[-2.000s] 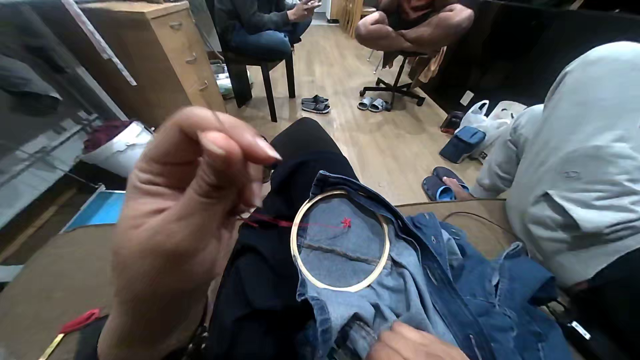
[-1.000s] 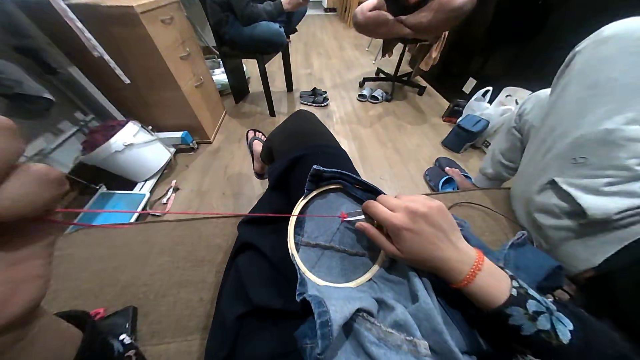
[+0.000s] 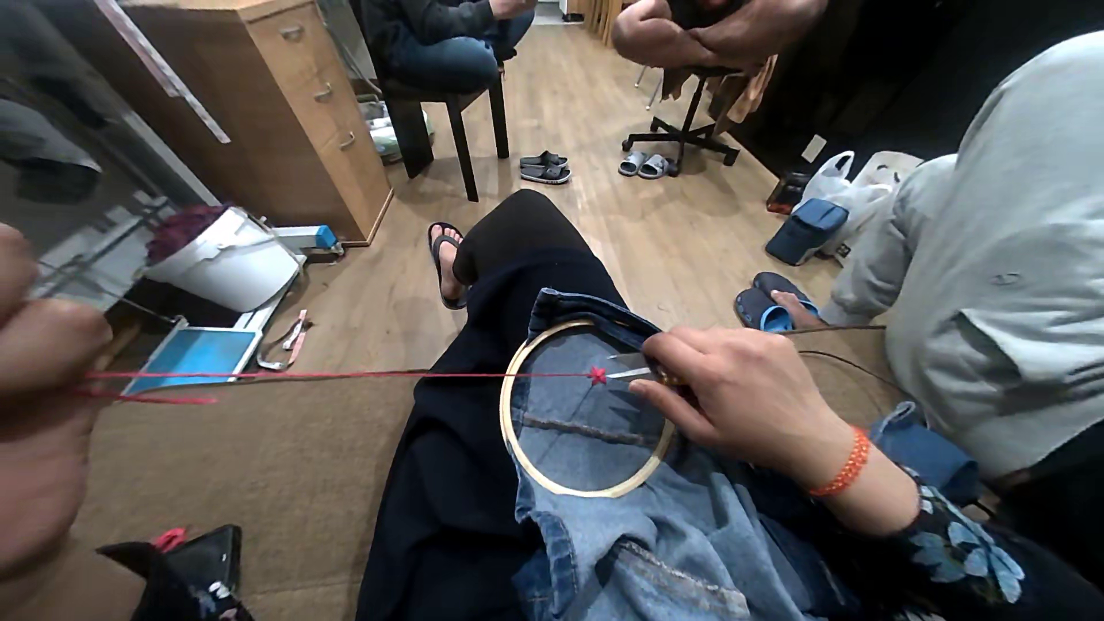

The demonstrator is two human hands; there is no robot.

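A wooden embroidery hoop [image 3: 509, 423] clamps blue denim fabric [image 3: 569, 466] on my lap. A small red stitched star [image 3: 598, 375] lies inside it. From the star a red thread [image 3: 345, 375] runs taut to my left hand [image 3: 47, 405], whose curled fingers grip it at the far left edge; a loose strand hangs there too. My right hand [image 3: 742, 397], with an orange beaded bracelet [image 3: 849, 464], is over the hoop's right side. It holds small scissors [image 3: 638, 372], their pointed metal blades beside the star. The handles are mostly hidden by the fingers.
Beside me on the right sits a person in a grey garment [image 3: 1009, 259]. A black phone-like object [image 3: 207, 556] lies on the brown seat [image 3: 319, 483]. A white bucket [image 3: 241, 267] and wooden drawers [image 3: 319, 112] stand ahead left. Two other people sit farther off.
My left hand has moved to the far left, drawing the red thread out taut. My right hand, low on the denim two seconds ago, is now over the hoop with scissors.
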